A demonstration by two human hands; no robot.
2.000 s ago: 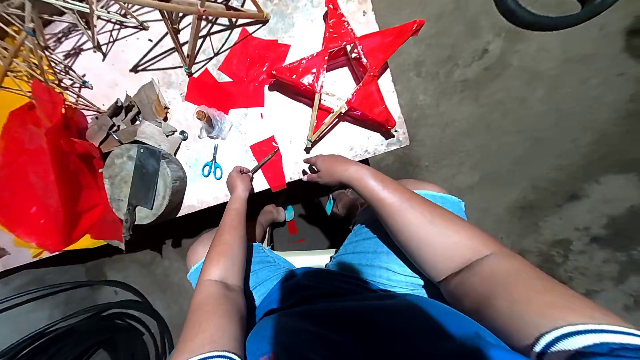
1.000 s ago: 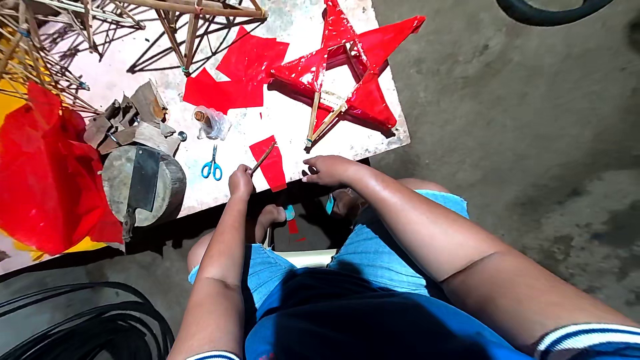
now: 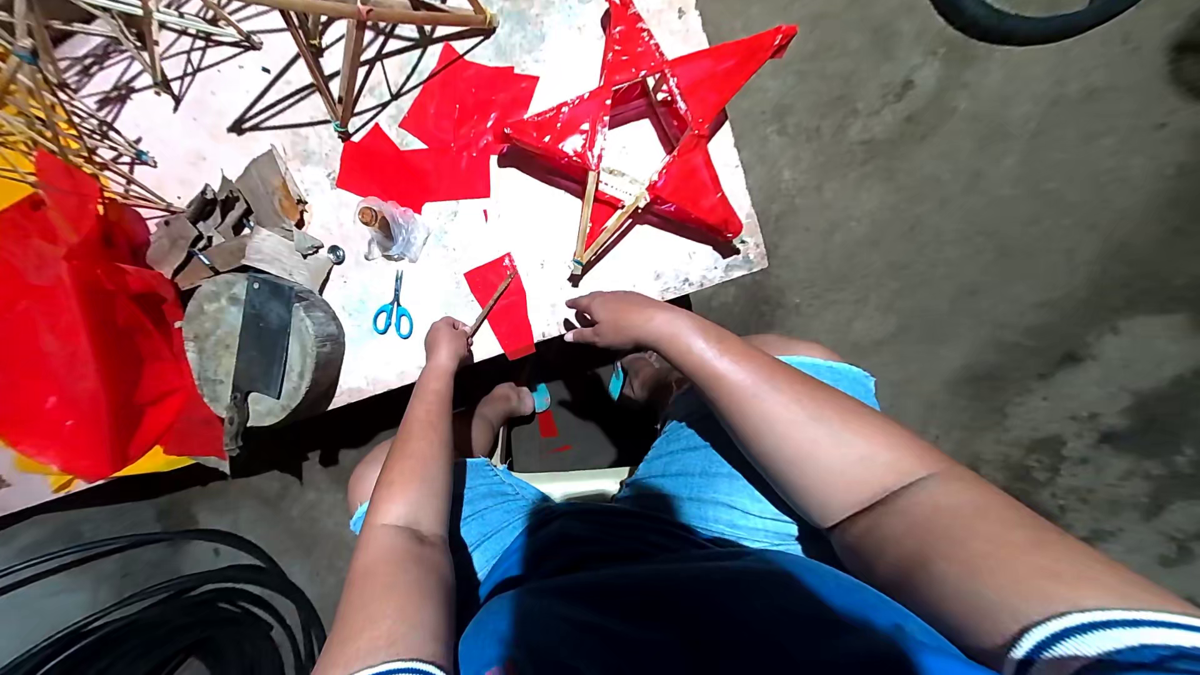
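Observation:
My left hand (image 3: 448, 343) grips a thin wooden stick (image 3: 492, 305), whose far end lies over a cut piece of red film (image 3: 511, 319) at the table's near edge. Just right of that piece, my right hand (image 3: 609, 320) rests at the edge with its fingers apart and nothing seen in them. Beyond it lies a star-shaped frame (image 3: 717, 80) of sticks, mostly covered in red film, with one point bare. Blue-handled scissors (image 3: 394, 314) lie left of the red piece. A bottle in clear plastic (image 3: 394, 231) is behind them.
At left, a cleaver (image 3: 264, 337) lies on a round wooden block (image 3: 211, 323), beside torn cardboard (image 3: 272, 197) and a heap of red film (image 3: 84, 328). More red sheets (image 3: 459, 103) and stick frames (image 3: 352, 66) are farther back. Black tubing (image 3: 187, 600) lies coiled on the floor.

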